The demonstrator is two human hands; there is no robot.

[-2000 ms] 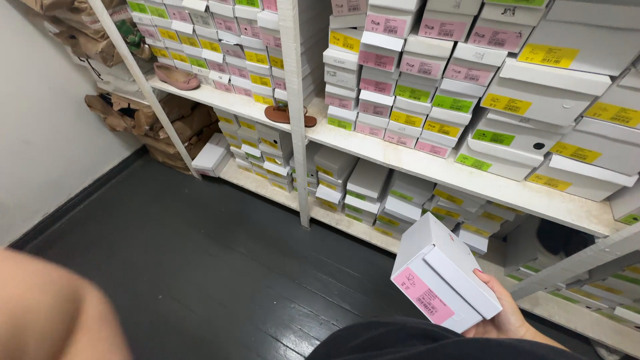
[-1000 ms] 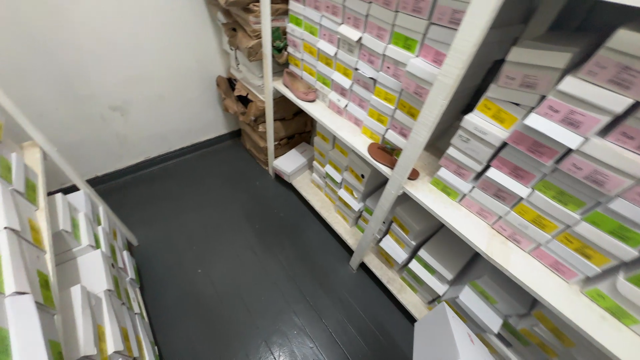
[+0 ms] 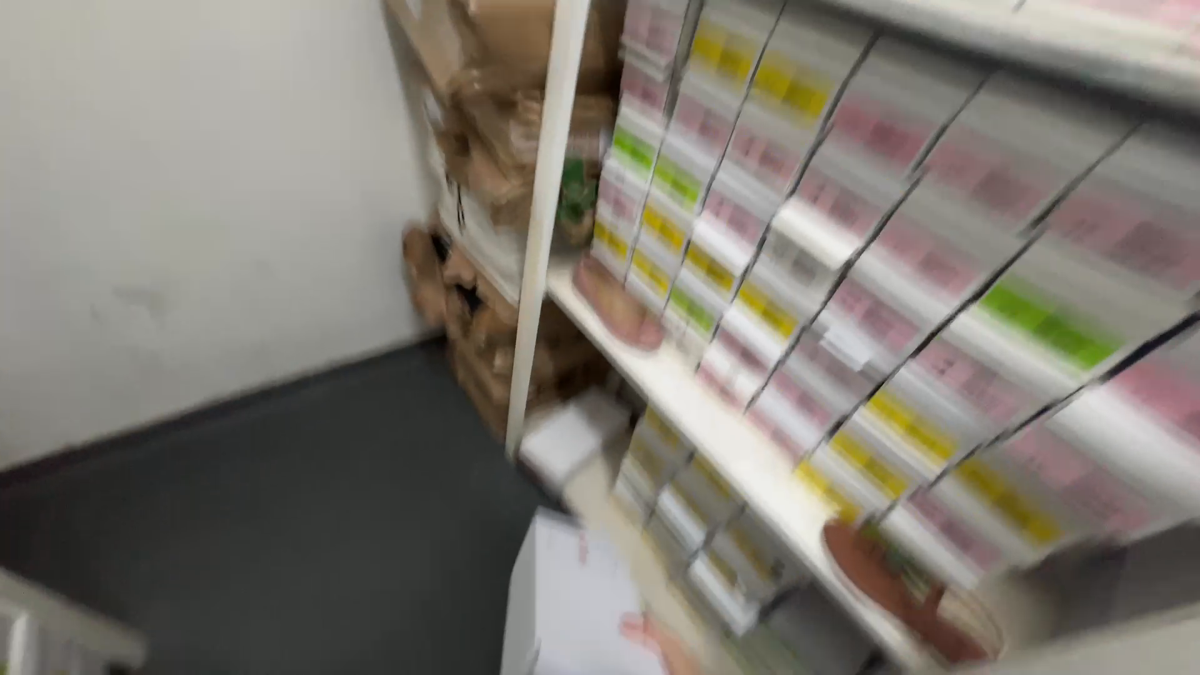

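Note:
At the bottom centre of the head view, a white cardboard shoebox (image 3: 577,600) is held at its right side by my right hand (image 3: 661,642); only some fingers show, blurred. My left hand is out of view. Above and right of the box runs a white shelf (image 3: 694,398) bearing stacked shoeboxes (image 3: 769,309) with pink, yellow and green labels. A pink shoe (image 3: 617,305) rests at the shelf's far end, and a brown sandal (image 3: 905,591) lies nearer on its edge.
A white shelf post (image 3: 544,234) stands at the far end. Brown paper packages (image 3: 506,141) are piled behind it. One white box (image 3: 572,436) sits low beside the post. Another rack's edge (image 3: 70,619) shows at lower left.
The view has swung left and closer to the shelves. The held box, at the lower right two seconds ago, now shows at bottom centre. My left arm, seen then at lower left, is gone from view.

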